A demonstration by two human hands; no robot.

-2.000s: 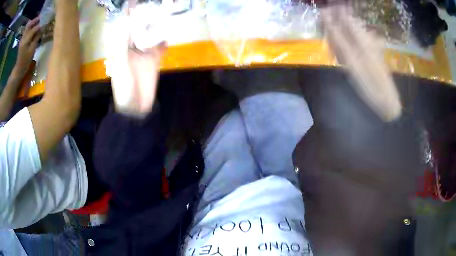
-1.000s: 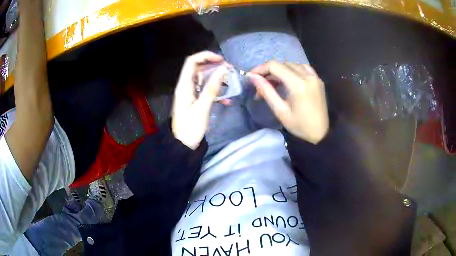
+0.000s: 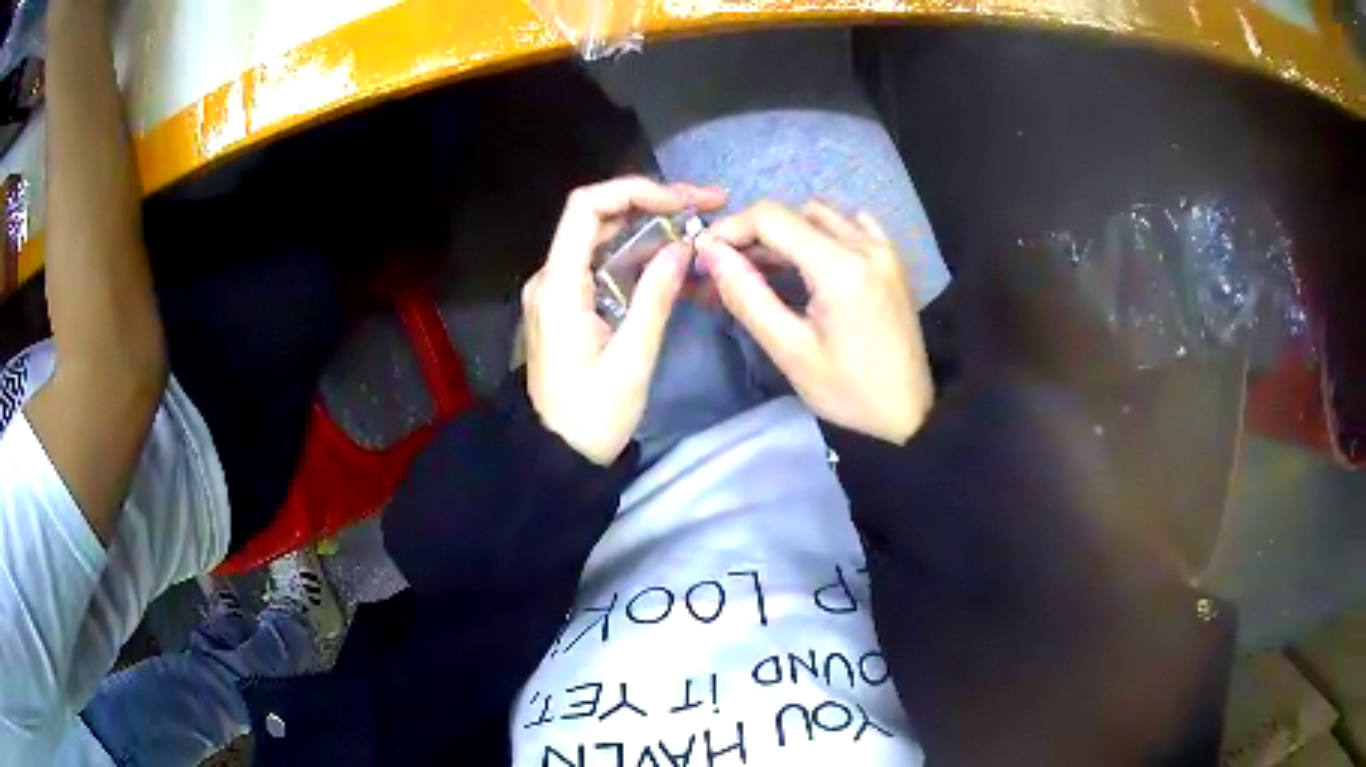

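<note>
A small silvery metal plate (image 3: 637, 252) is held above my lap, tilted nearly edge-on. My left hand (image 3: 589, 337) grips it between thumb and fingers. My right hand (image 3: 839, 322) pinches a tiny bright fastener (image 3: 692, 228) at the plate's right end, and its fingertips almost meet my left ones. The fingers hide much of the plate, and it is too small to tell whether the fastener sits in a hole.
The table's orange-taped edge (image 3: 427, 68) curves across the top. Another person's arm (image 3: 102, 255) reaches up at the left. A red stool (image 3: 337, 483) stands at lower left. A crinkled clear plastic bag (image 3: 1198, 277) hangs at right.
From the table, both hands came down over my lap with the plate. Since a second ago, the plate has turned more edge-on and my right hand has moved left against it.
</note>
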